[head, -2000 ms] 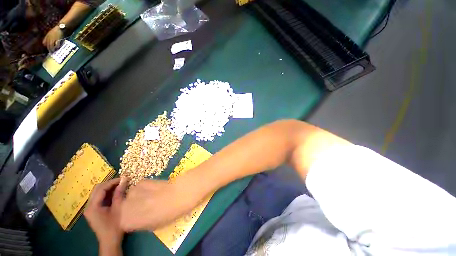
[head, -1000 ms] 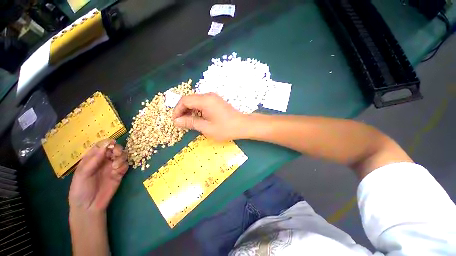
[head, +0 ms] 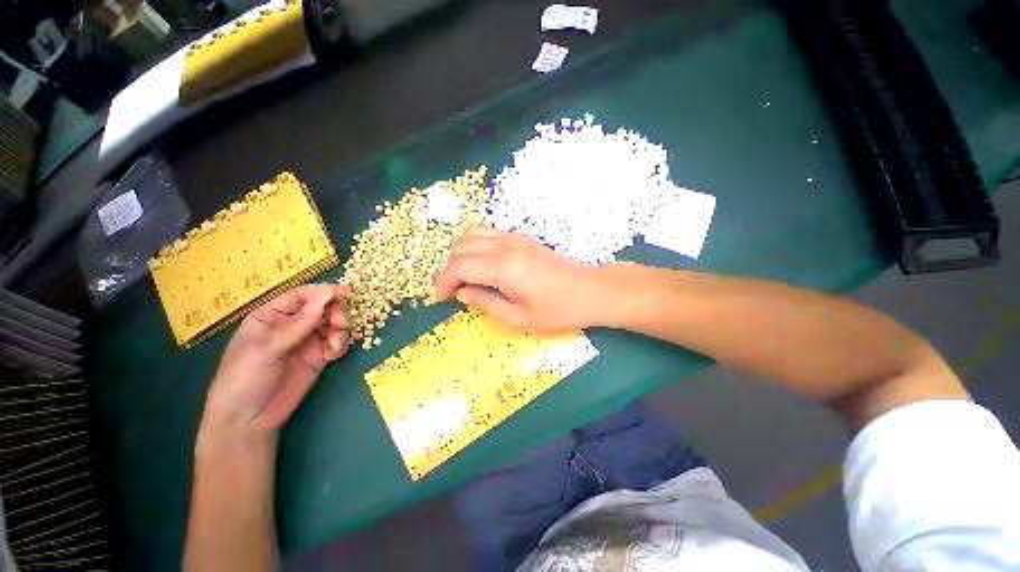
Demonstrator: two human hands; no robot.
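A yellow PCB panel (head: pixel 470 391) lies on the green mat in front of me. Behind it is a loose heap of tan connectors (head: pixel 392 259). My right hand (head: pixel 509 277) is over the heap's right edge and the panel's far edge, fingers curled down, fingertips partly hidden. My left hand (head: pixel 289 344) is at the heap's left edge, palm turned up, thumb and fingertips pinched together; whether a small part is between them cannot be made out. A heap of white connectors (head: pixel 582 190) lies right of the tan heap.
A stack of yellow PCB panels (head: pixel 241 259) lies at left, with a clear bag (head: pixel 140 229) beyond it. A black magazine rack (head: pixel 906 145) is at right. White paper slips (head: pixel 568 18) lie on the dark strip. A large board rack (head: pixel 45 447) stands at lower left.
Since one second ago the view has shifted, moving the bench things right in the picture. Two seconds ago both hands were together at the tan heap's near left end; now they are apart.
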